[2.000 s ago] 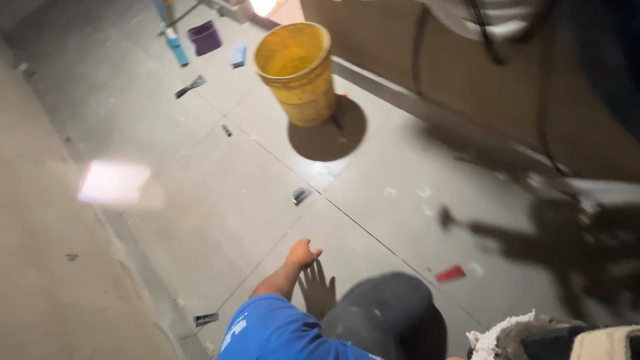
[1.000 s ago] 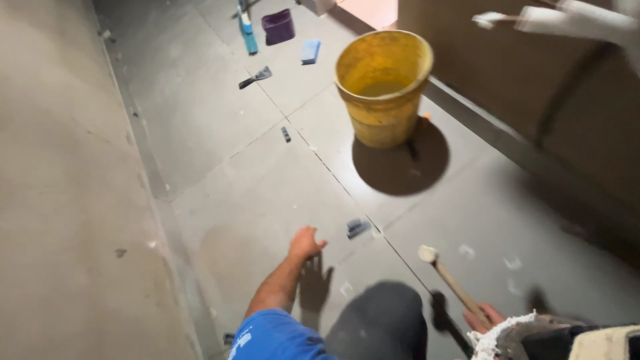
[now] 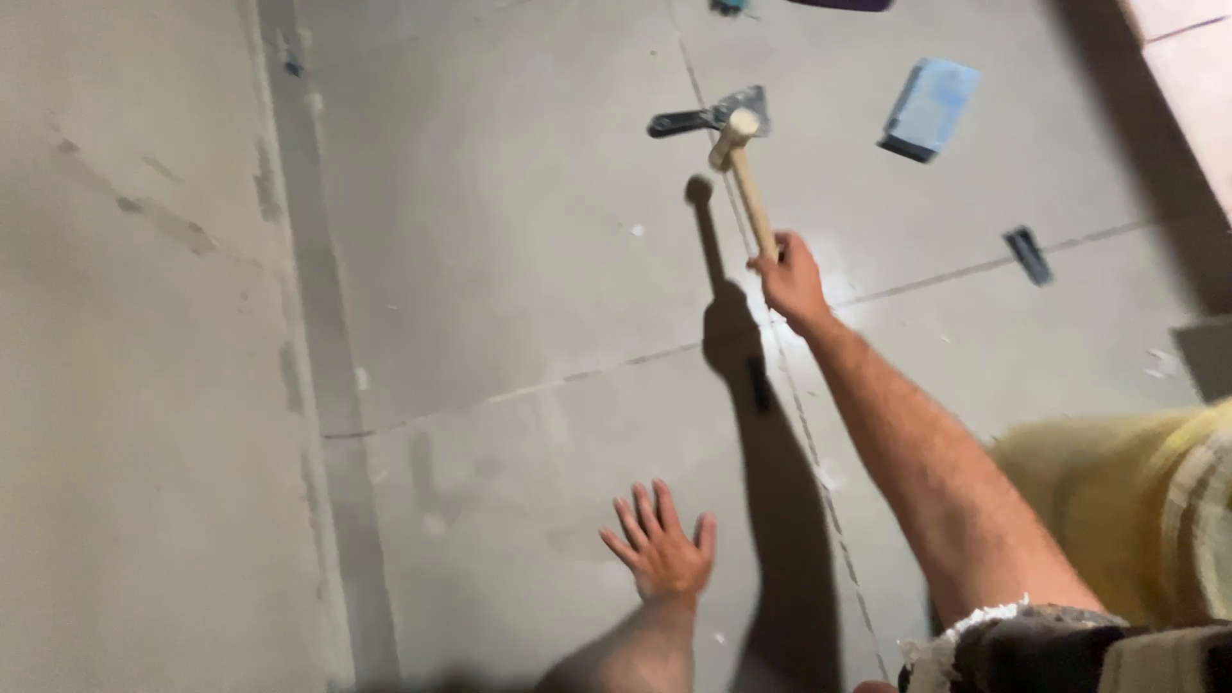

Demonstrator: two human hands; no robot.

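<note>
My right hand grips the handle of a small mallet with a pale head, held out over the tiled floor. Beyond the mallet's head lies a scraper with a dark handle and a wide blade, partly covered by the head in this view. My left hand is spread, with nothing in it, low in the middle of the view; whether it touches the floor I cannot tell. A small dark piece lies in the shadow of the right arm.
A blue block and a small black piece lie on the floor to the right. The yellow bucket stands at the lower right, beside my right forearm. A bare wall runs along the left. Purple and teal things show at the top edge.
My right hand has moved forward with the mallet, from the lower right to near the scraper. The left hand remains spread. The view has shifted greatly, bringing the scraper and blue block nearer.
</note>
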